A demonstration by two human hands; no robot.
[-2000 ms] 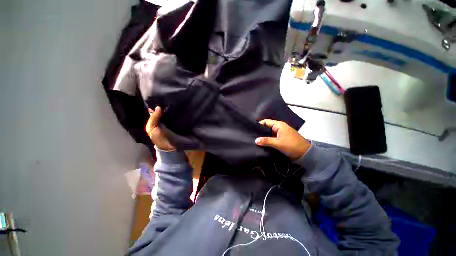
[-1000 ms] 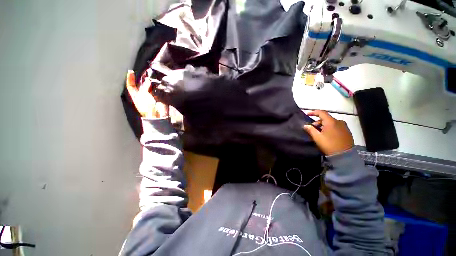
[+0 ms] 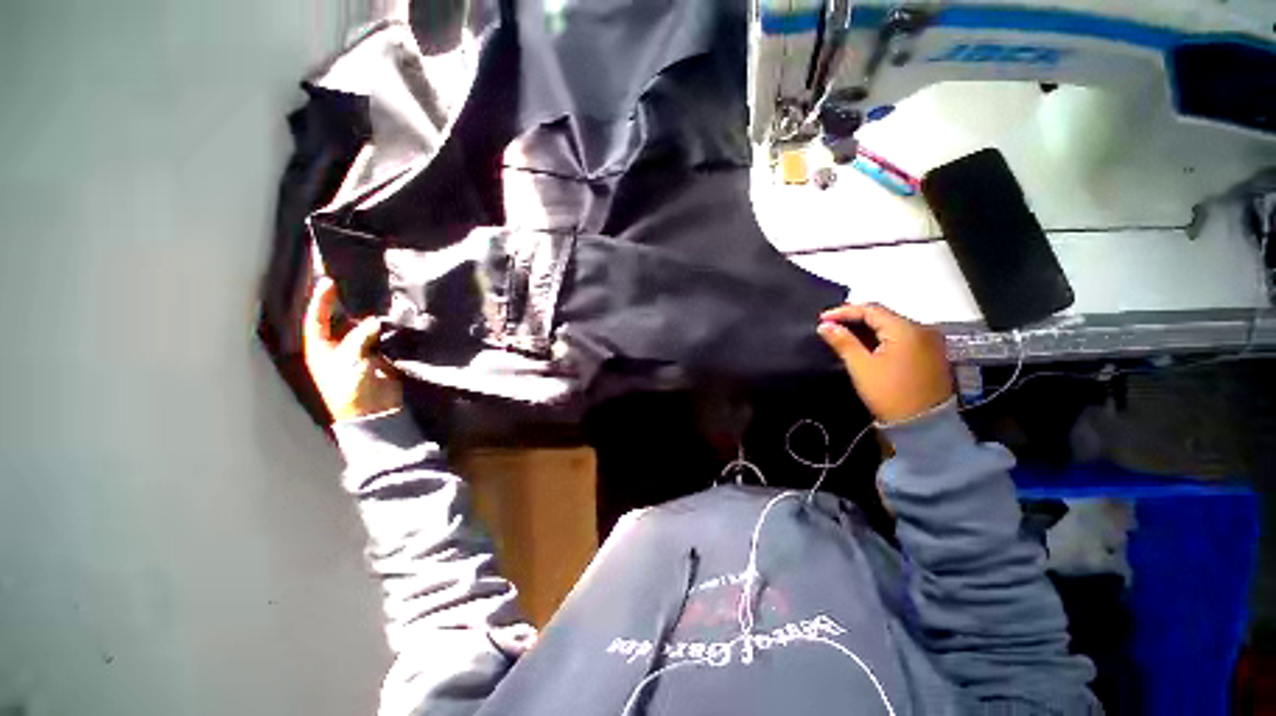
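A large black garment [image 3: 658, 266] lies over the left of the white table and hangs at its front edge. Its paler, shinier inner side shows at the upper left, and a rough stitched band shows near its middle left. My left hand [image 3: 347, 357] pinches the garment's left part, thumb and fingers on the edge. My right hand [image 3: 893, 364] pinches the garment's right corner between thumb and forefinger, at the table's front edge. The cloth is stretched between both hands.
The white sewing machine [image 3: 980, 49] with a blue stripe stands at the upper right. Slim pink and blue snips [image 3: 887, 174] lie beside the needle area. A black smartphone [image 3: 996, 238] lies right of them. A white cord hangs over the sweatshirt. A blue crate [image 3: 1189, 595] is under the table.
My hands have spread apart and the garment is now pulled flatter between them. Its inner side and stitched band have come into view at the left. The camera view has shifted.
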